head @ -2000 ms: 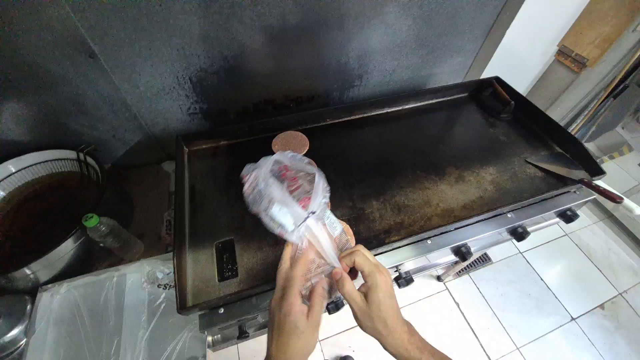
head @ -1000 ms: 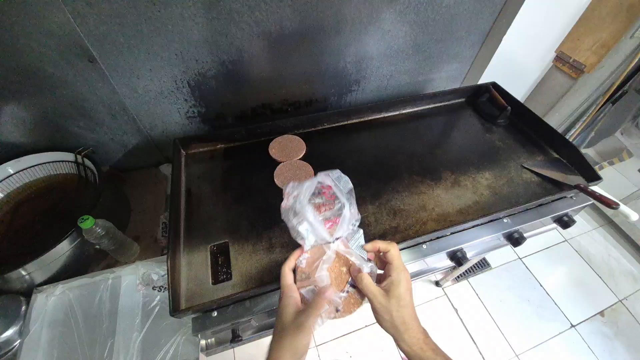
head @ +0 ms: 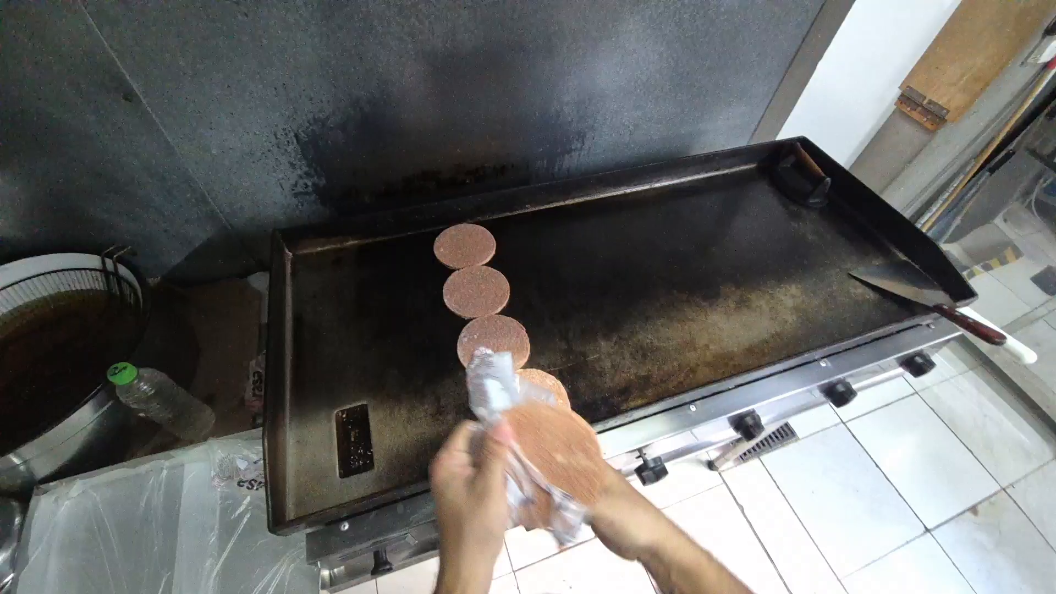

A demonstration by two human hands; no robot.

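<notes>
Three round burger patties lie in a row on the flat-top griddle point(head: 643, 297): a far patty point(head: 464, 246), a middle patty point(head: 476, 291) and a near patty point(head: 493, 341). Another patty point(head: 544, 384) shows partly behind the plastic. My left hand point(head: 472, 474) grips a crumpled clear plastic bag point(head: 492, 386) just over the griddle's front edge. My right hand point(head: 619, 511) is at the bag's other side, beneath a blurred patty point(head: 557, 450); its fingers are mostly hidden. More patty shows in the plastic below.
A spatula point(head: 932, 304) rests across the griddle's right front corner beside a white handle point(head: 1002, 338). A grill press point(head: 802, 175) sits at the back right. Left of the griddle are a capped bottle point(head: 169, 402), a pot point(head: 70, 421) of dark liquid and a plastic-covered surface point(head: 148, 528).
The row on the griddle has grown from one patty to two, then three, with another partly visible behind the plastic. My hands and the bag have stayed near the front edge.
</notes>
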